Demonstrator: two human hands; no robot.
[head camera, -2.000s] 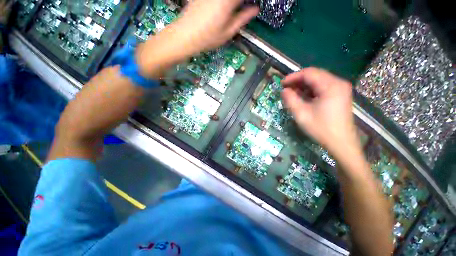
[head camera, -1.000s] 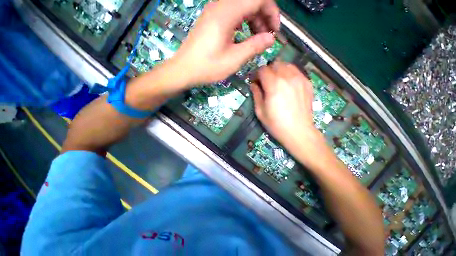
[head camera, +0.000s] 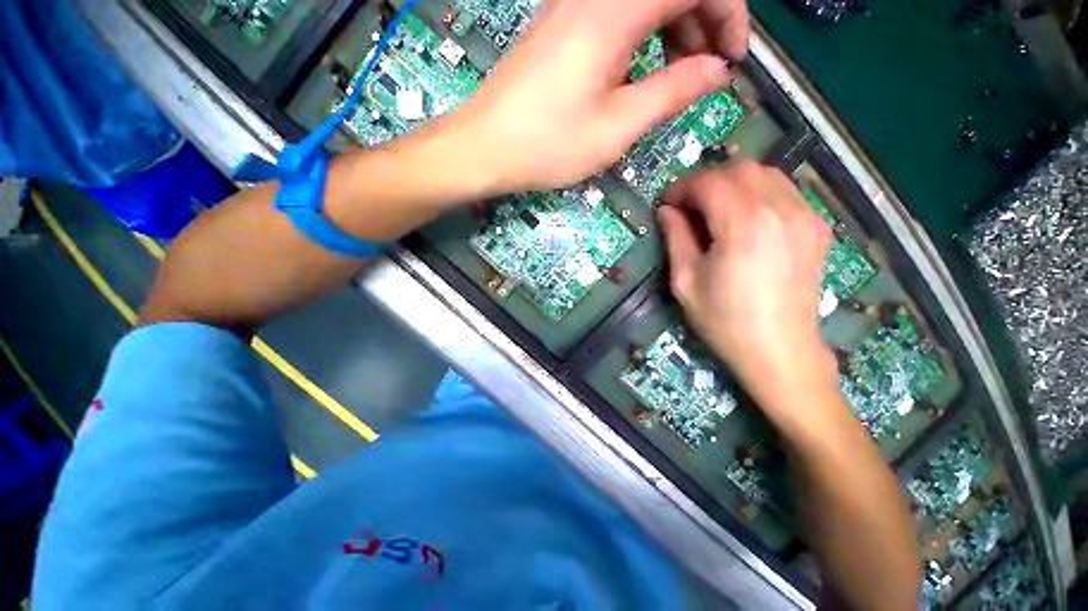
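Green circuit boards (head camera: 557, 251) lie in flat grey-green pallets (head camera: 507, 287). My left hand (head camera: 620, 96), with a blue strap on the wrist, is over the upper board, thumb and fingers bent towards each other. A tiny dark spot shows at its fingertips; I cannot tell if it is a held part. My right hand (head camera: 752, 269) is just below and right of it, fingers curled down over the pallet edge and the boards there. Its fingertips are partly hidden, and I cannot tell whether it holds a part.
A pale metal rail (head camera: 477, 370) runs along my side, another rail (head camera: 889, 215) along the far side. Beyond lie a green mat (head camera: 871, 107) and a large silvery pile of parts (head camera: 1044, 287). A thin blue cord (head camera: 364, 78) crosses a board at upper left.
The boards and both hands appear further right in view than a second ago. From two seconds ago, my hands have come close together, and my left hand has come back from near the far rail.
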